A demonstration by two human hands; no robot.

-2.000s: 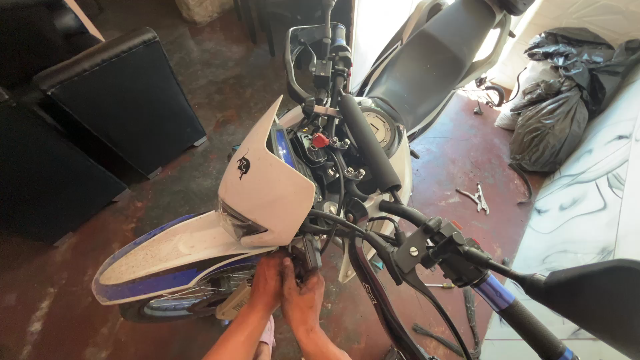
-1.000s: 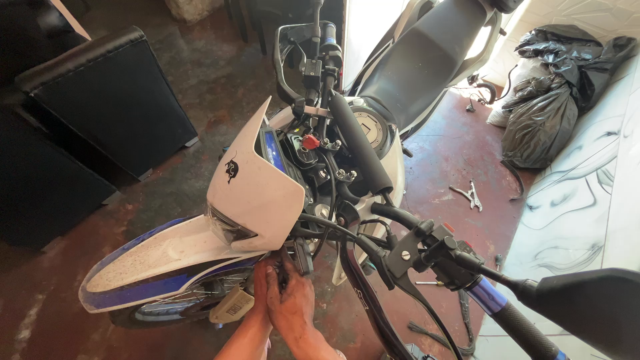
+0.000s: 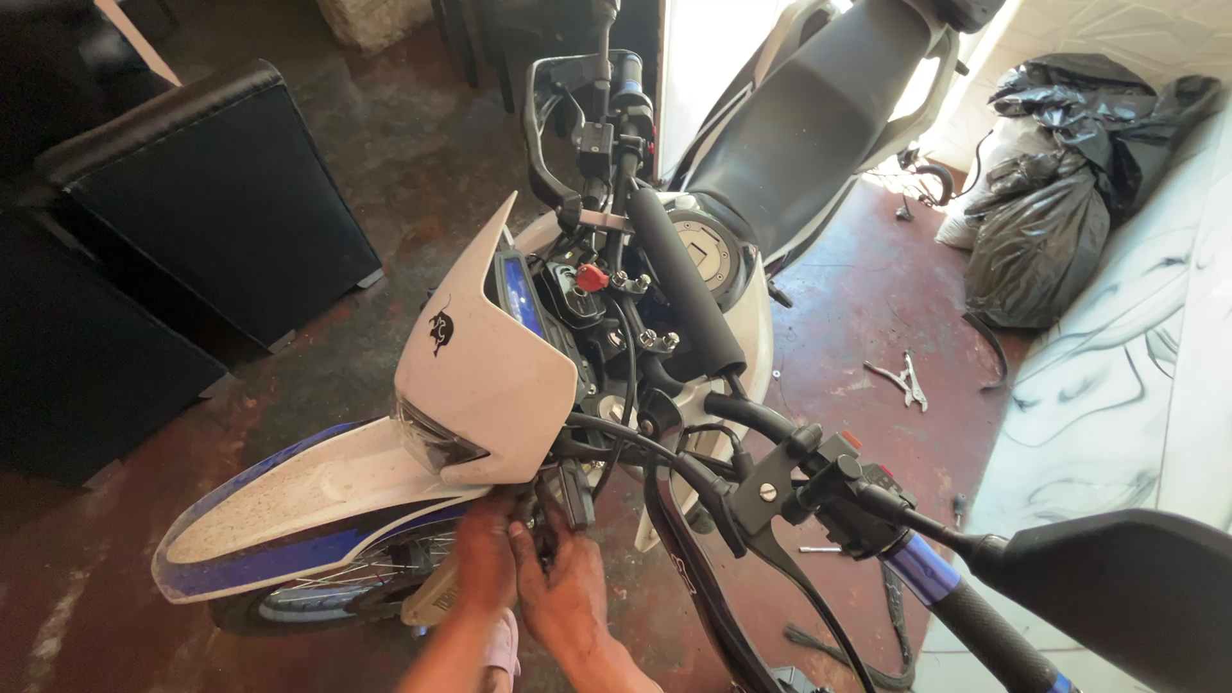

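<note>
A white and blue motorcycle stands with its front fender at the lower left and its seat at the top. Below the white headlight cowl, my left hand is blurred, its fingers partly hidden under the cowl's edge; what it holds cannot be told. My right hand is close beside it, fingers curled around a small dark part near the turn signal. A red key sits near the handlebar pad.
Locking pliers and a small metal socket or bit lie on the red floor. Black plastic bags rest against the right wall. Black padded chairs stand at the left. A mirror juts out at the lower right.
My two hands, close together in the earlier frames, are now slightly apart, with the left blurred by motion. The motorcycle stays in place.
</note>
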